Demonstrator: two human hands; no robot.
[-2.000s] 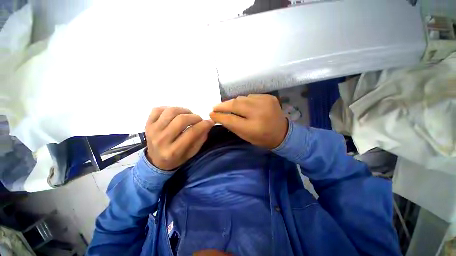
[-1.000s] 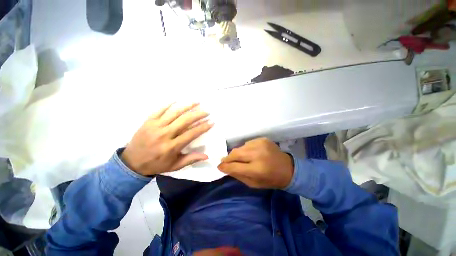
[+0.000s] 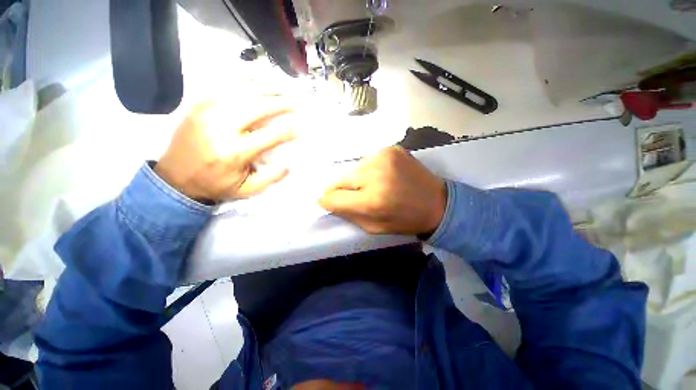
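Observation:
The white fabric panel is overexposed and its outline is mostly lost in glare. My left hand lies on it with the fingers spread, left of and below the needle area. My right hand pinches the fabric's right part between curled fingertips, just above the table's front edge. The sewing machine head is above my hands, with a ribbed metal part beneath it. The needle and presser foot are washed out by light.
A black padded arm hangs at the upper left. Black thread snips lie right of the needle area, near a dark patch. A red-handled tool lies far right. Crumpled cream cloth is at the right, below a small tray.
Both hands have moved up towards the machine head with the fabric. More of the table's front edge shows below them. The machine head and snips appear lower in view.

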